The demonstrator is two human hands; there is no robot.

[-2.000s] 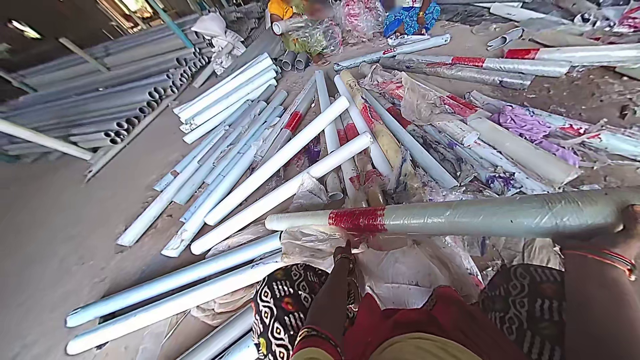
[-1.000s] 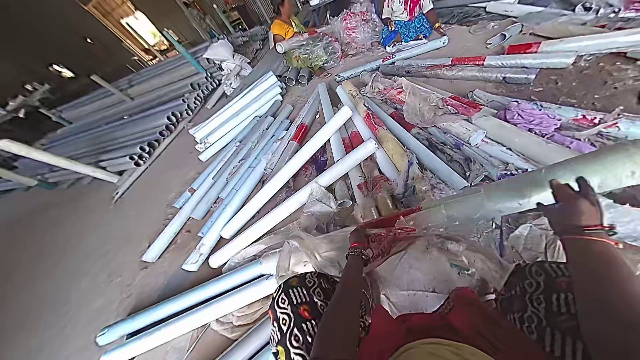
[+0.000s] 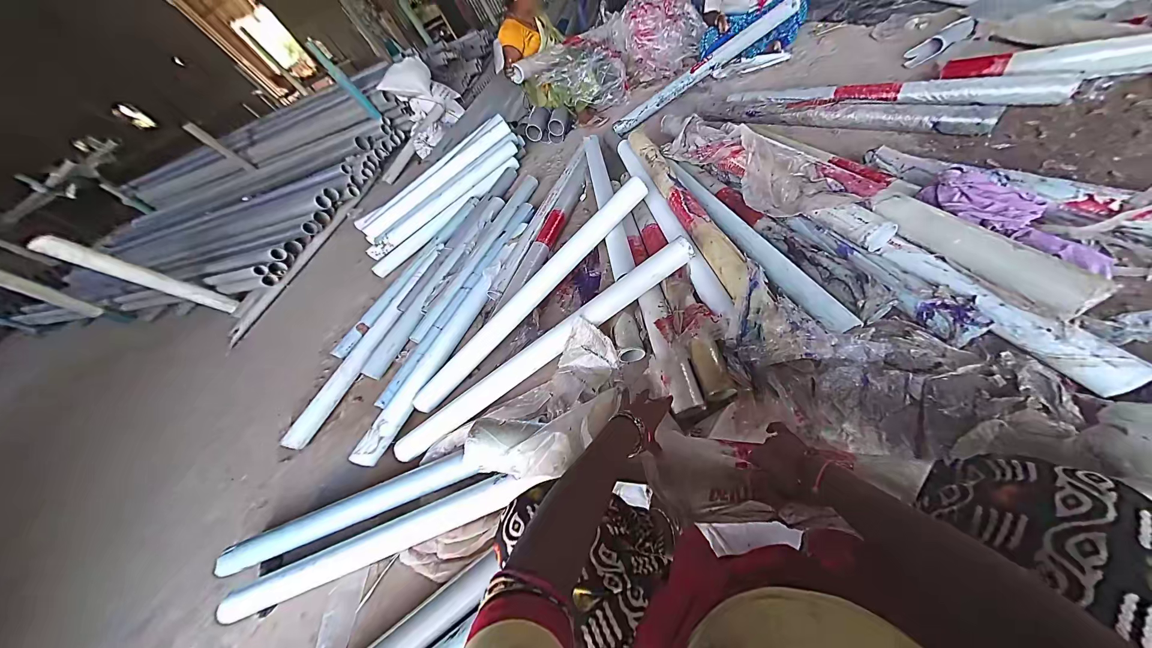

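My left hand (image 3: 643,418) is at the near end of the pile, on crumpled clear plastic film (image 3: 585,432); its fingers are blurred, so its grip is unclear. To its right, my right hand (image 3: 787,459) rests at a wrapped tube with red print (image 3: 702,477) lying across my lap; whether its fingers close on the film or the tube cannot be told. Just ahead, two white pipes (image 3: 540,346) slant over bluish ones. Behind my hands are brown and grey pipes (image 3: 706,355) with red bands, partly under film. Two pale blue pipes (image 3: 360,531) lie left of my knee.
Stacked grey pipes (image 3: 270,207) stand at the left beside a bare floor (image 3: 162,468). A person in yellow (image 3: 522,36) and another in blue (image 3: 747,27) sit at the back among film-wrapped bundles. Purple cloth or film (image 3: 990,202) lies over pipes at the right.
My right hand has moved left, from the long grey-green tube at the right edge to near my left hand. At the back, a pale pipe by the person in blue is now tilted up.
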